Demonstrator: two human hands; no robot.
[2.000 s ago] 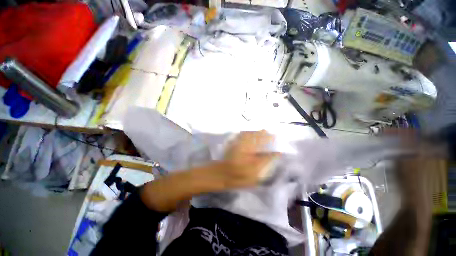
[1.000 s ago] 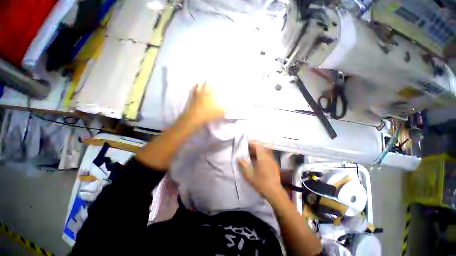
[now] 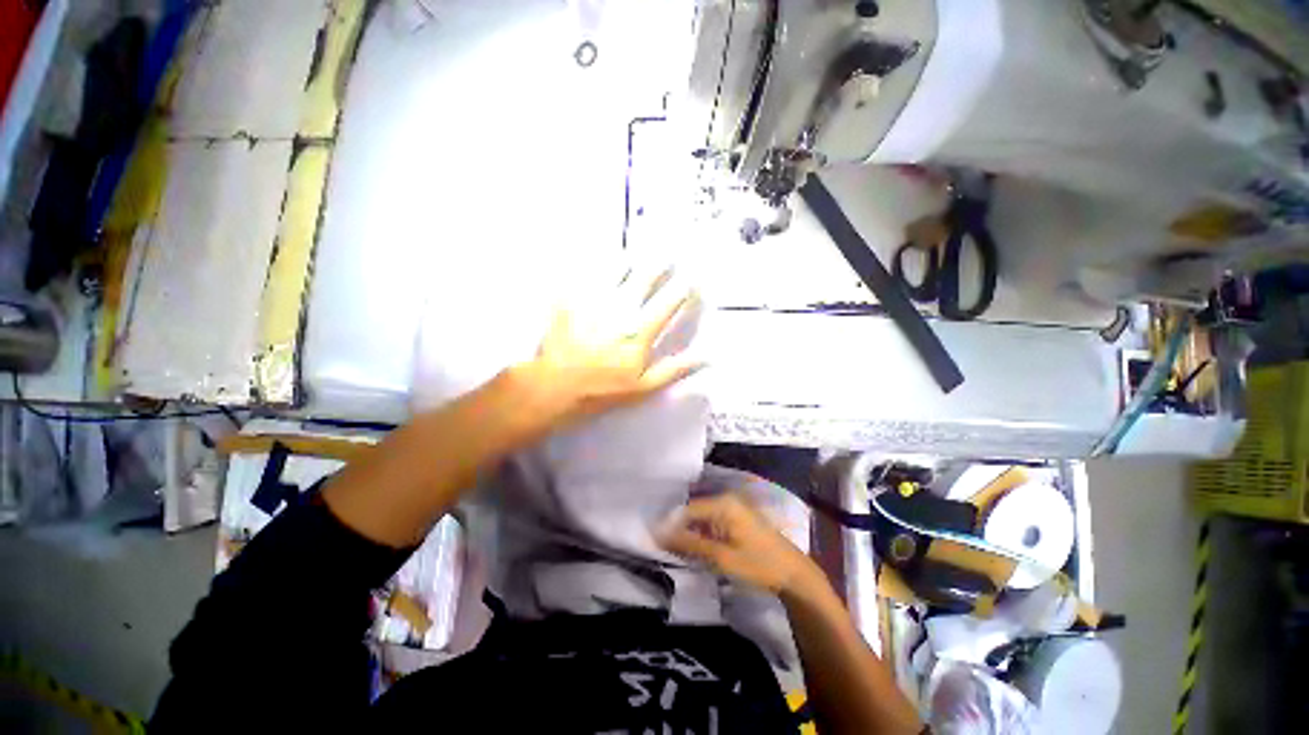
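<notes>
A pale grey-lilac garment piece (image 3: 596, 481) lies over the table's front edge and hangs into my lap. Its upper part is washed out by the lamp. My left hand (image 3: 610, 352) lies flat on the fabric on the table, fingers spread, below and left of the needle area. My right hand (image 3: 732, 539) is at the lap with fingers curled at the fabric's right part; its fingertips seem to pinch the cloth. The presser foot and needle area (image 3: 775, 180) of the white sewing machine (image 3: 1034, 86) is above and right of my left hand, apart from the fabric.
Black-handled scissors (image 3: 969, 266) and a flat black strip (image 3: 883, 287) lie right of the needle. A white-framed bin (image 3: 1084, 503) with a white roll (image 3: 1029, 534) stands right of my lap. A left tray (image 3: 237, 495) holds scraps. Yellow-edged panels (image 3: 208, 216) lie at left.
The view has moved closer to the needle. The fabric, earlier stretched sideways, now lies from table to lap. My left hand has flattened on it; my right hand has moved lower at the lap.
</notes>
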